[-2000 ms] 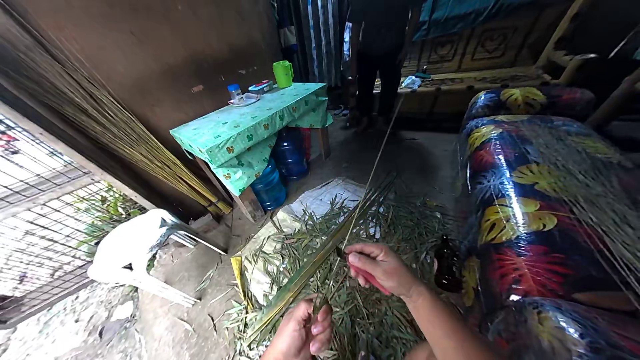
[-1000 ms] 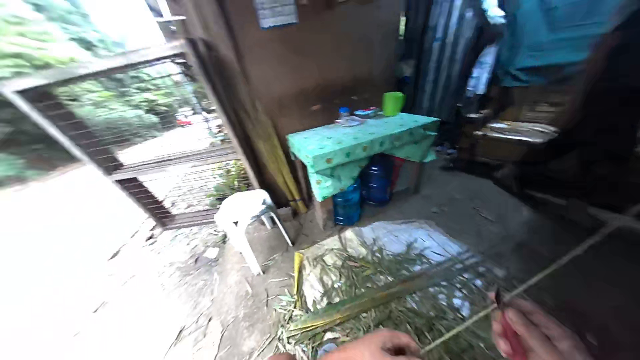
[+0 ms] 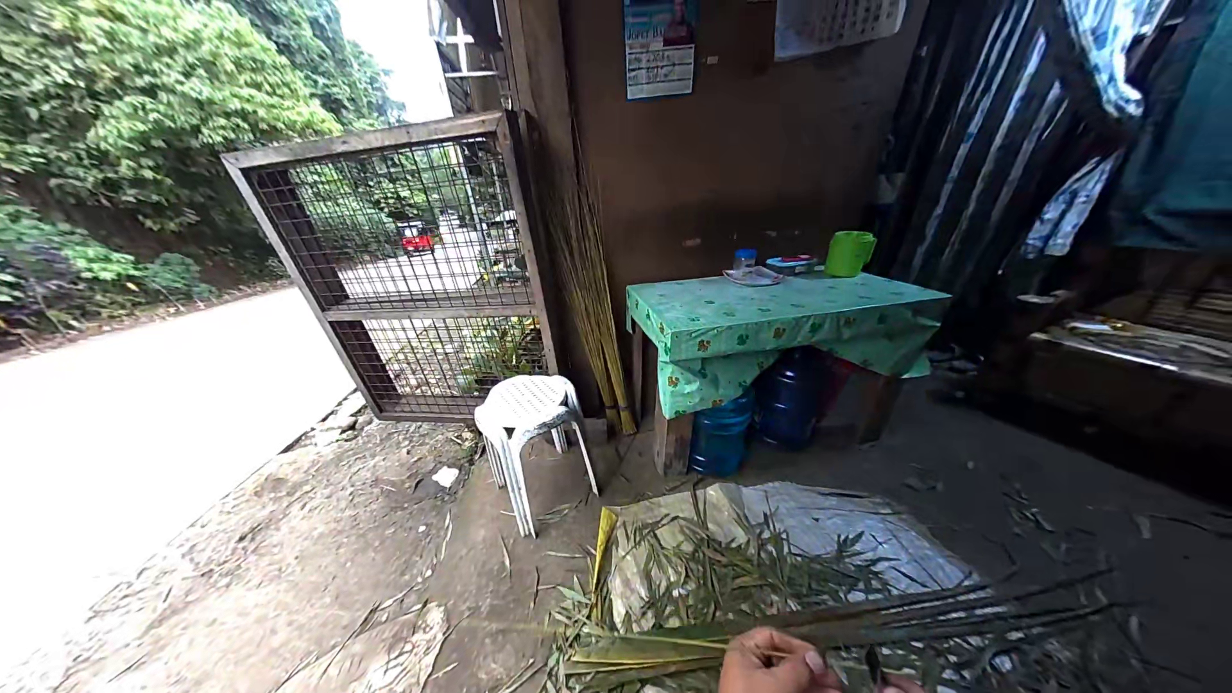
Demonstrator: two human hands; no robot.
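My left hand (image 3: 775, 662) is at the bottom centre, its fingers closed on a thin pale leaf rib that runs out to the left. Only the fingertips of my right hand (image 3: 900, 683) show at the bottom edge, close to a small dark blade tip (image 3: 873, 664); what they grip is out of view. Beneath and beside my hands lies a bundle of long green and yellowish palm leaf stalks (image 3: 664, 650). Cut leaf pieces (image 3: 770, 577) are strewn about it on a pale woven sack (image 3: 866, 534).
A white plastic stool (image 3: 525, 409) stands left, beside a wire-mesh gate (image 3: 433, 313). A table with a green cloth (image 3: 789, 308) holds a green pitcher (image 3: 847, 255); blue water jugs (image 3: 722, 438) sit beneath. Bundled thin ribs (image 3: 606, 366) lean on the wall.
The view has swung far left, bringing the gate and road in. My right hand, seen with a red-handled tool before, is now mostly below the frame. The person standing near the table is out of view.
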